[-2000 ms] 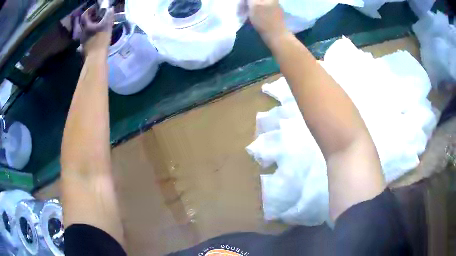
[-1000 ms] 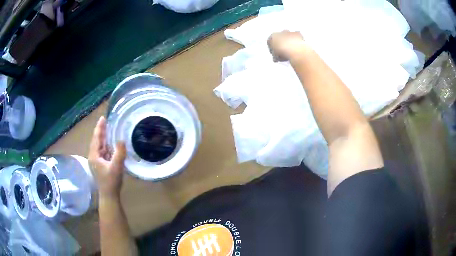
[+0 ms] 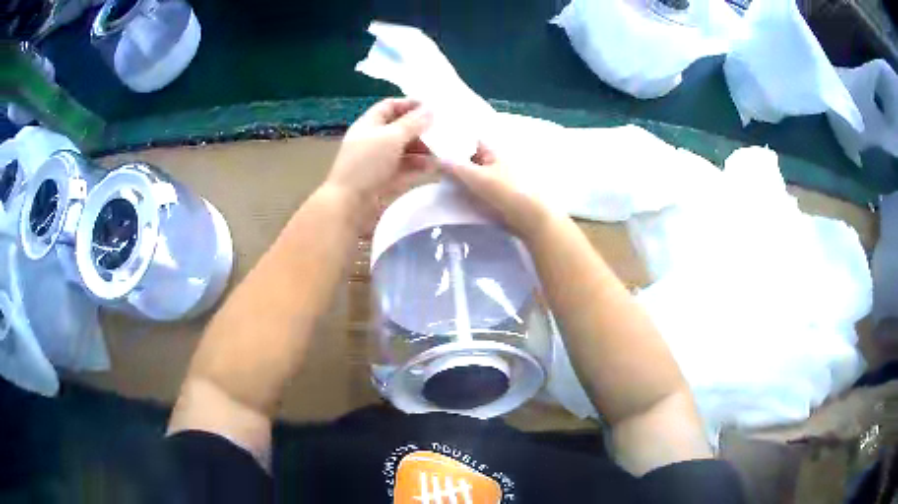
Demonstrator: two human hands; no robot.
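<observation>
A clear-bodied round appliance unit (image 3: 458, 285) lies on the cardboard in front of me, its pale ring and dark round centre towards me. Its white central column shows through the clear wall. My left hand (image 3: 382, 148) pinches the near edge of a white protective bag (image 3: 443, 94) just beyond the unit's far end. My right hand (image 3: 489, 182) is at the bag's edge beside it, above the unit's far end, with its fingertips on the bag. The bag is partly raised and is not around the clear body.
A large white bag pile (image 3: 758, 305) lies at the right of the bench. Unbagged units (image 3: 162, 246) stand at left. Beyond the green edge rail (image 3: 246, 123), the belt carries a unit (image 3: 148, 44) and a white-wrapped unit (image 3: 640, 49).
The unit has moved right and turned so its dark centre points towards me. My left hand has left its side. My right hand has come from the pile, and a bag is now between both hands.
</observation>
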